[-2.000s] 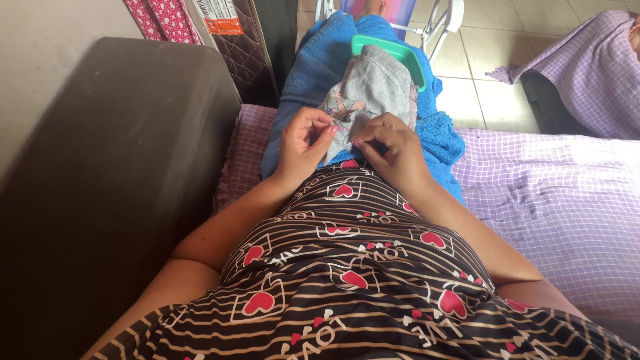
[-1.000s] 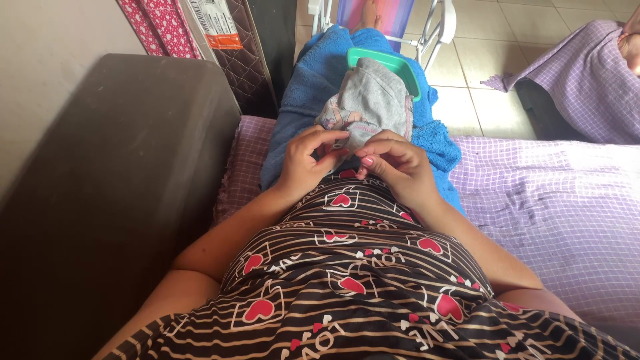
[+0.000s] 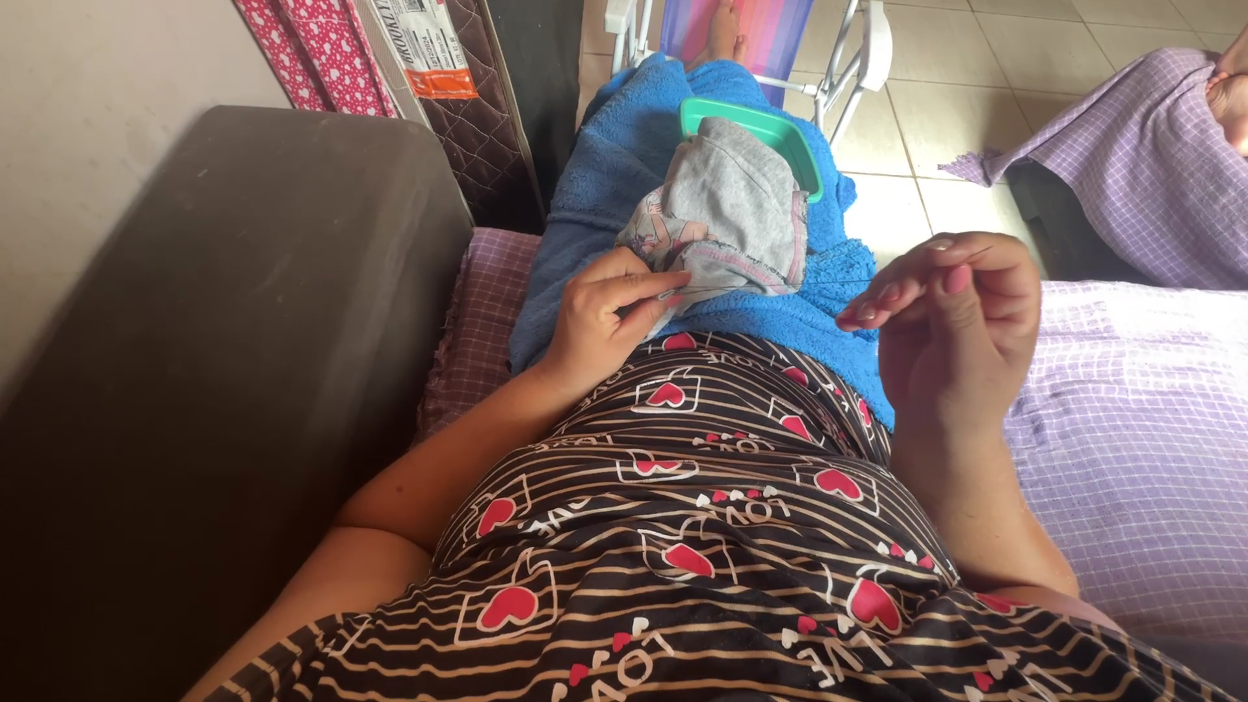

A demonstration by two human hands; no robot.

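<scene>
A grey printed cloth garment point(image 3: 741, 195) with dark stitching along its edge lies bunched on my lap, over a blue towel point(image 3: 609, 185). My left hand point(image 3: 619, 307) pinches the garment's near edge between thumb and fingers. Raised to the right of the cloth, my right hand point(image 3: 960, 312) has its thumb and index finger pressed together. A thin dark thread point(image 3: 838, 281) runs from the cloth toward that hand. Whether a needle is between those fingertips cannot be made out.
Behind the garment a green plastic tray point(image 3: 814, 175) rests on the towel. A dark sofa armrest point(image 3: 292, 292) stands at the left, and a purple checked cover point(image 3: 1131, 419) spreads at the right. Beyond are a white-armed folding chair point(image 3: 875, 49) and another person's foot point(image 3: 1230, 102) at the upper right.
Both hands were together at the garment's edge. My right hand has moved up and to the right, away from the cloth, while my left hand has stayed at it.
</scene>
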